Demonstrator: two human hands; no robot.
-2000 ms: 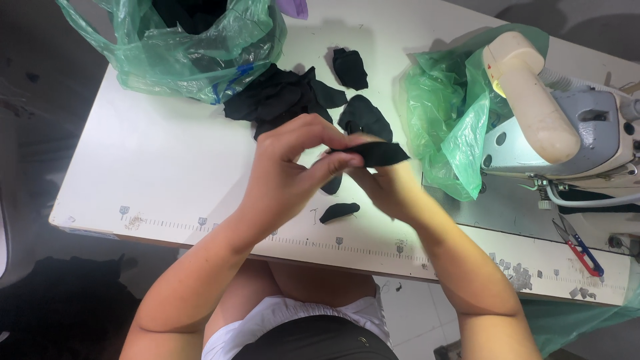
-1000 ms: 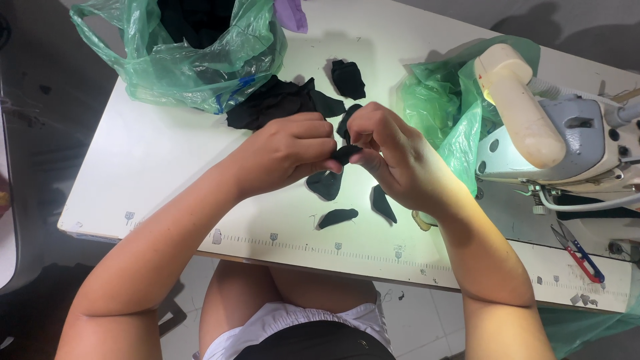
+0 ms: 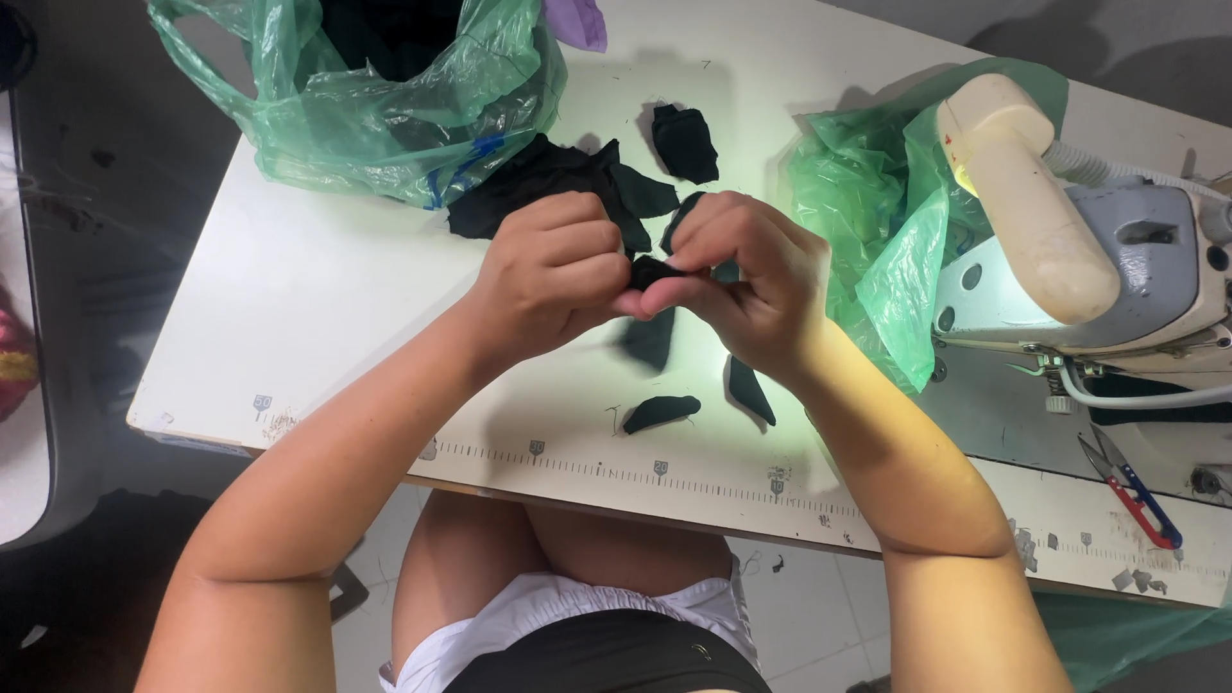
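Note:
Both my left hand (image 3: 558, 269) and my right hand (image 3: 756, 274) pinch one small piece of black fabric (image 3: 654, 272) between thumbs and fingers, above the white table. Under and behind the hands lies a heap of black fabric pieces (image 3: 539, 183). A separate folded black piece (image 3: 685, 144) sits farther back. Nearer the front edge are a curved black piece (image 3: 662, 413) and a narrow one (image 3: 749, 390) by my right wrist. Other dark pieces beneath the hands are partly hidden.
A green plastic bag (image 3: 404, 125) with black fabric inside stands at back left. Another green bag (image 3: 866, 192) lies beside the sewing machine (image 3: 1088, 250) on the right. Red and blue thread snips (image 3: 1136, 496) rest near the front edge, where a printed ruler (image 3: 597, 464) runs along the white table (image 3: 289, 327).
Two seconds ago a longer black piece stuck out to the right from my fingers; now a small piece shows between them. The narrow piece by my right wrist has been in plain view since one second ago.

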